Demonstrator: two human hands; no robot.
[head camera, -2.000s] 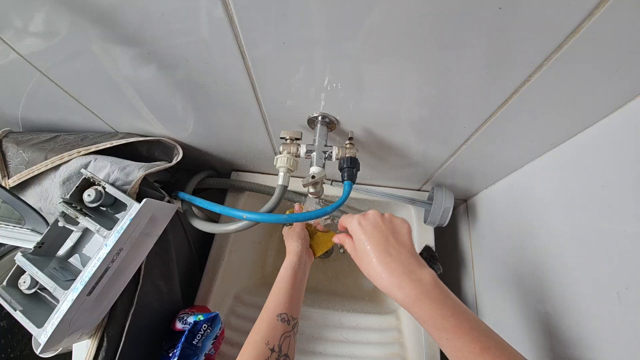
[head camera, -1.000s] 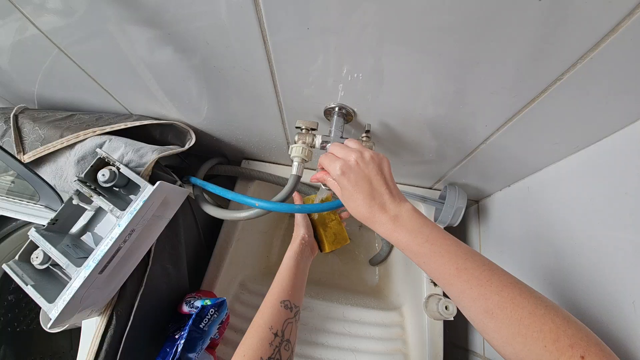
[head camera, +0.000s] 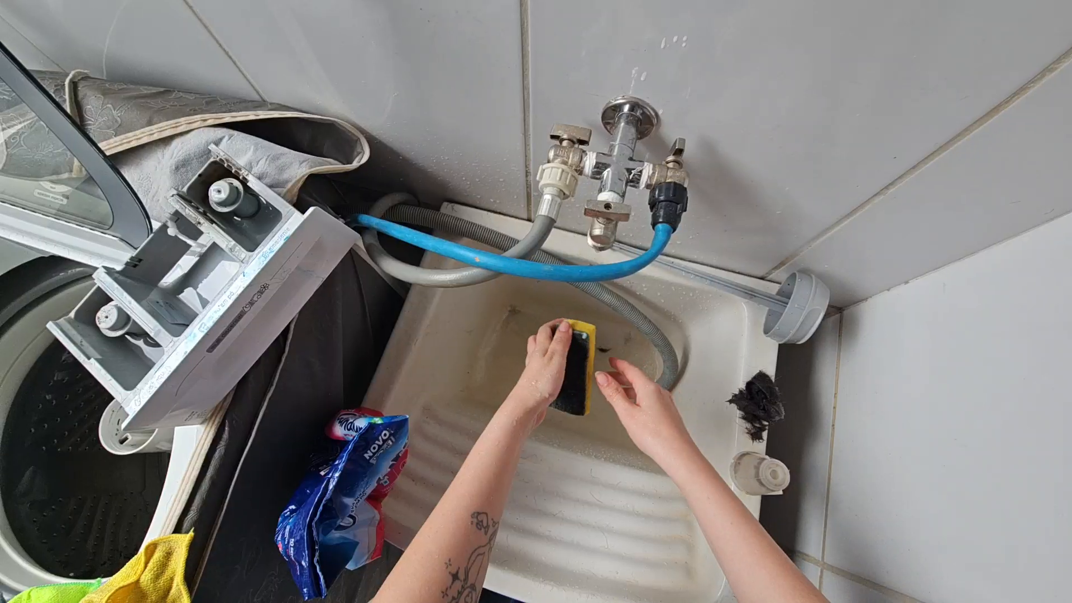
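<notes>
My left hand (head camera: 546, 364) grips a yellow sponge (head camera: 576, 368) by its left side, over the basin of a white laundry sink (head camera: 586, 502); the sponge's dark scouring face shows. Just to the right of the sponge, my right hand (head camera: 641, 402) has its fingers apart and holds nothing. Above both hands a metal tap (head camera: 605, 222) juts from the wall fitting, and no water is seen running from it. A blue hose (head camera: 519, 266) and a grey hose (head camera: 452, 275) hang from the valves at its sides. A ribbed grey drain hose (head camera: 620, 306) bends down into the basin.
A detergent drawer (head camera: 243, 314) rests at the left on a dark cover, beside an open washing machine (head camera: 79, 419). Blue detergent packaging (head camera: 347, 502) lies by the sink's left edge. Black tangled material (head camera: 758, 404), a whitish plastic cap (head camera: 760, 474) and a grey round part (head camera: 797, 307) sit along the right rim.
My right hand has come down from the tap to the right of the sponge. My left hand still holds the sponge, whose dark face is now turned into view. The view has shifted.
</notes>
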